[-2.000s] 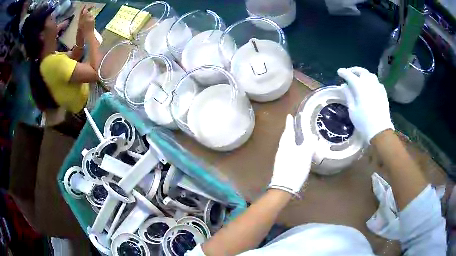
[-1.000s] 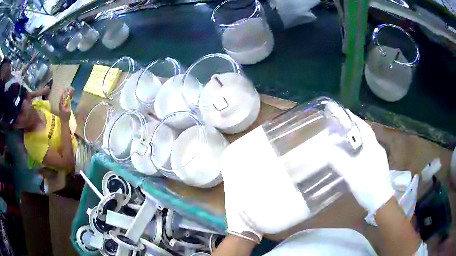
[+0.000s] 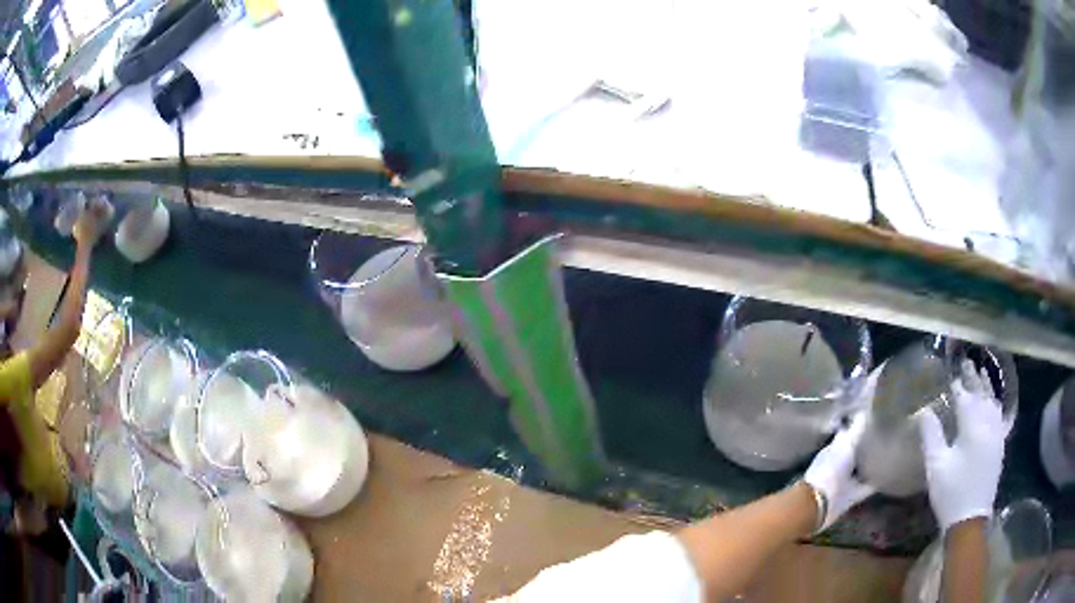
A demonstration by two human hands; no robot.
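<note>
A clear-and-white tank body stands at the conveyor's near edge on the right, between my gloved hands. My left hand holds its left side, with the fingers partly hidden against it. My right hand is on its right side, thumb in front and fingers at the clear rim. Whether an insert sits inside cannot be told. Another tank stands close on its left.
The dark green conveyor carries more spaced tanks. A green post rises in front of it to a white shelf. Several tanks stand on the brown bench at left. A person's arm reaches to the belt.
The view has swung right and up toward the conveyor. My hands were on a tank over the bench, which was then tilted; now they are on a tank at the belt.
</note>
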